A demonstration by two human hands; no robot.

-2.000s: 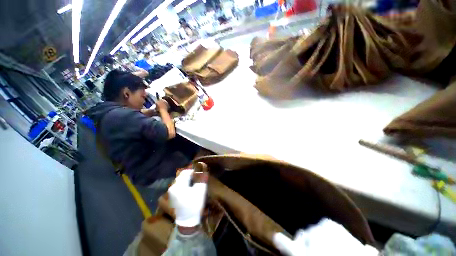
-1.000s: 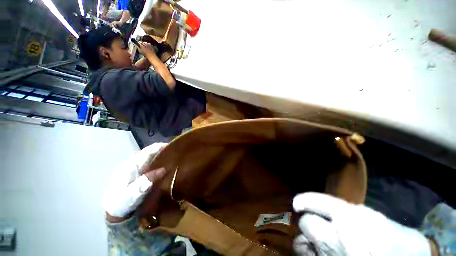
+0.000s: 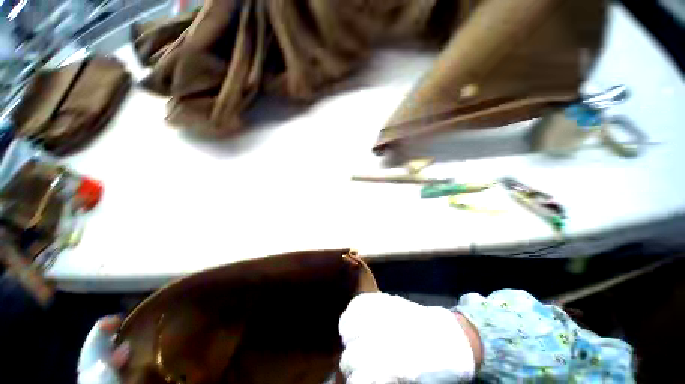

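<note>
The brown handbag body (image 3: 248,300) is at the bottom, its wide mouth open towards me, beside the table's front edge. A small gold ring shows at the right end of its mouth. Inside at the left is a thin gold zipper line. My left hand (image 3: 105,352), in a white glove with bare fingertips, grips the bag's left rim. My right hand (image 3: 405,341), in a white glove below a blue floral sleeve, is at the bag's right side. Its fingers are hidden or cut off, so its grip cannot be told.
A white-covered table (image 3: 248,195) spans the view. A fanned bag heap (image 3: 278,52) and a large brown panel (image 3: 496,67) lie at the back. A green-handled tool (image 3: 443,190) and other small tools lie mid-right, near a tool cup (image 3: 557,131). Another bag pile (image 3: 71,101) is left.
The view has swung right, bringing the tools and bag heap in and taking the other person mostly out. The bag now sits lower and further left in the picture.
</note>
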